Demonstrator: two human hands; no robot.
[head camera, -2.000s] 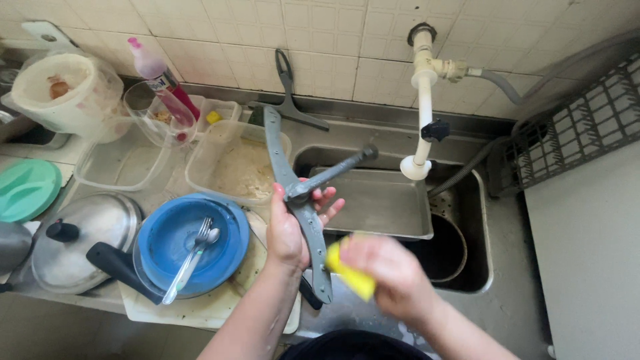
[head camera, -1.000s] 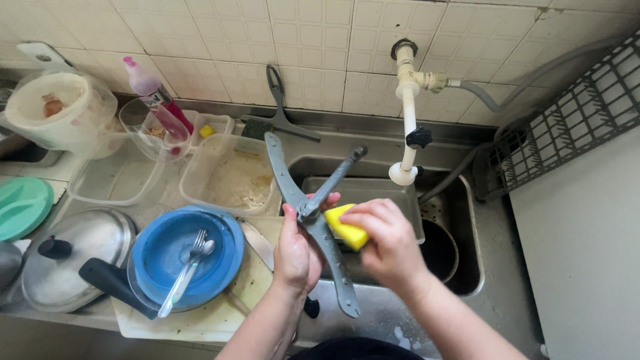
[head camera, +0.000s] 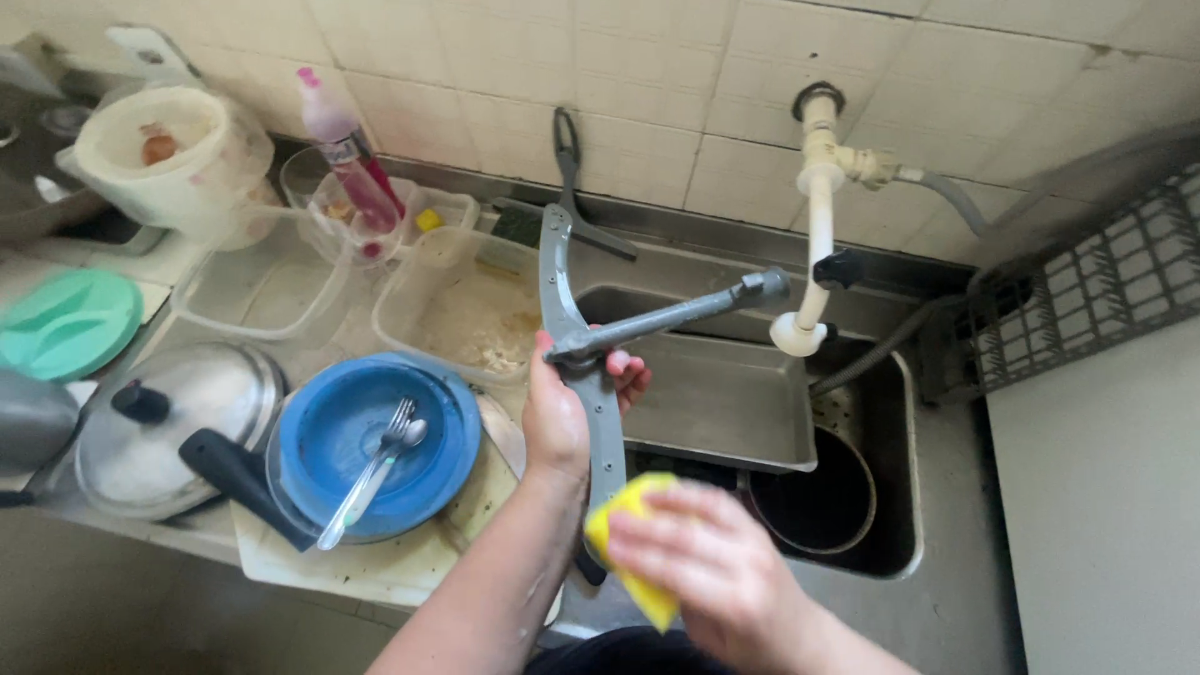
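Note:
My left hand (head camera: 562, 408) grips a grey plastic dishwasher spray arm (head camera: 605, 422) near its hub, where a grey tube sticks out toward the faucet. A yellow sponge (head camera: 637, 548) is in my right hand (head camera: 712, 562), pressed at the lower end of the spray arm; my right hand is slightly blurred. Behind the spray arm, a rectangular metal pan (head camera: 717, 398) lies across the sink (head camera: 914, 469), and a dark round pot (head camera: 825, 492) stands in the basin. The white faucet (head camera: 820, 244) shows no visible water stream.
Left of the sink are a blue bowl (head camera: 314, 422) holding a fork and spoon, a pot lid (head camera: 187, 450), clear plastic containers (head camera: 272, 314), a pink soap bottle (head camera: 352, 169) and a green lid (head camera: 80, 323). A squeegee (head camera: 572, 187) leans by the wall. A grey rack (head camera: 1097, 272) is at right.
My right hand and the sponge have moved down from near the hub to the lower end of the spray arm. My left hand keeps its hold.

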